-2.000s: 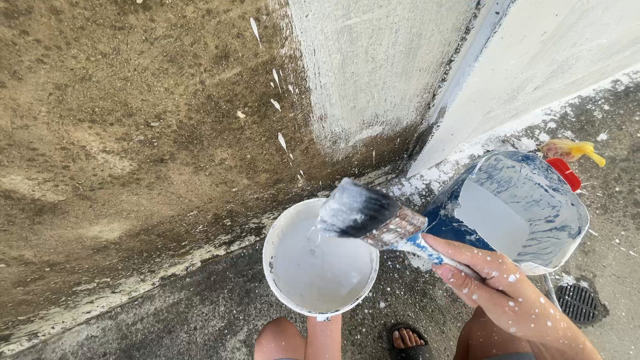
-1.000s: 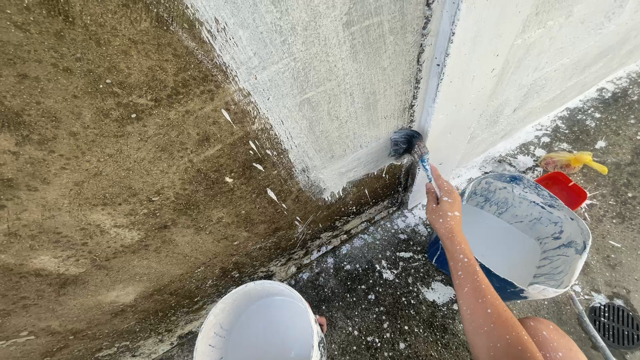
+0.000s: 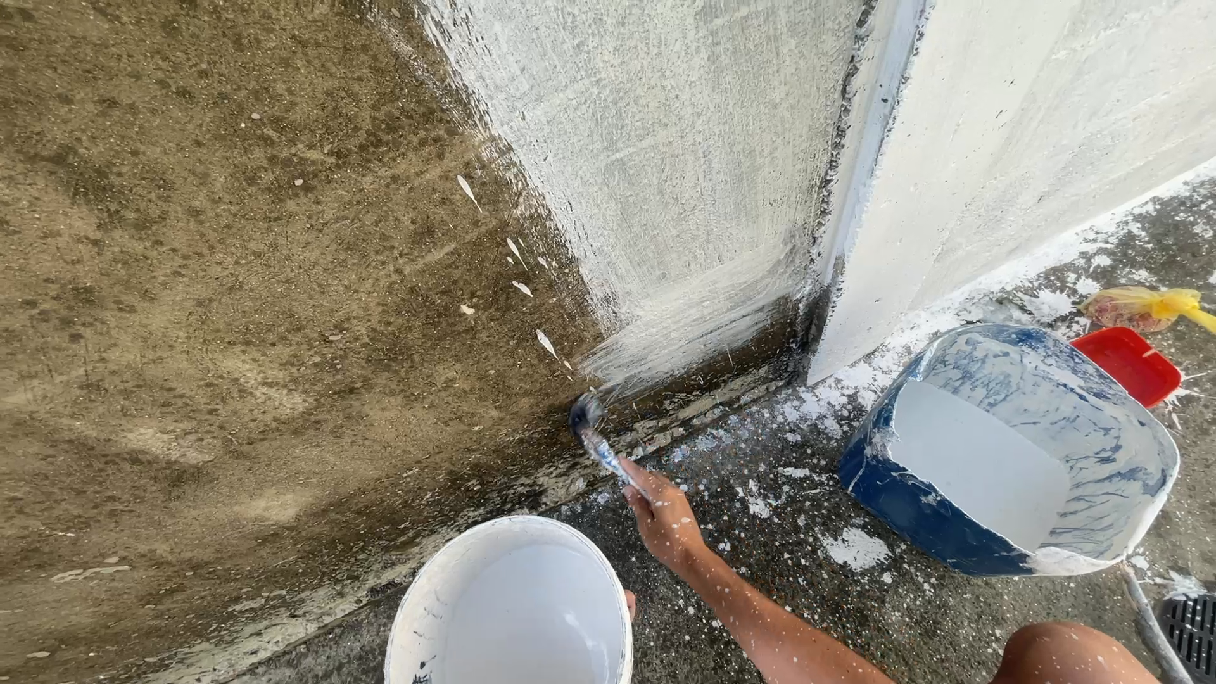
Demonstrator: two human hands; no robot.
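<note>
My right hand (image 3: pixel 665 518) grips the paint-spattered handle of a paintbrush (image 3: pixel 600 445). Its dark, paint-wet bristles are at the foot of the brown, unpainted part of the wall (image 3: pixel 285 285), just below the lower left edge of the white-painted patch (image 3: pixel 684 171). A round white bucket (image 3: pixel 508 608) of white paint stands out at the bottom of the view. Of my left hand (image 3: pixel 630 604) only a fingertip shows at the bucket's right side; the rest is hidden behind it, so its hold is not plain.
To the right, a blue container (image 3: pixel 926 518) holds white paint. A red plastic scoop or tray (image 3: pixel 1130 366) and a yellow plastic bag (image 3: pixel 1145 307) lie behind it. A white-painted wall (image 3: pixel 1026 142) meets the brown one at a corner. Near the lower right are a pipe (image 3: pixel 1154 622) and a floor drain (image 3: pixel 1192 627).
The brush went from above the white bucket to the wall corner, then left along the wall's foot. Fresh white strokes now cover part of the brown strip beneath the painted patch.
</note>
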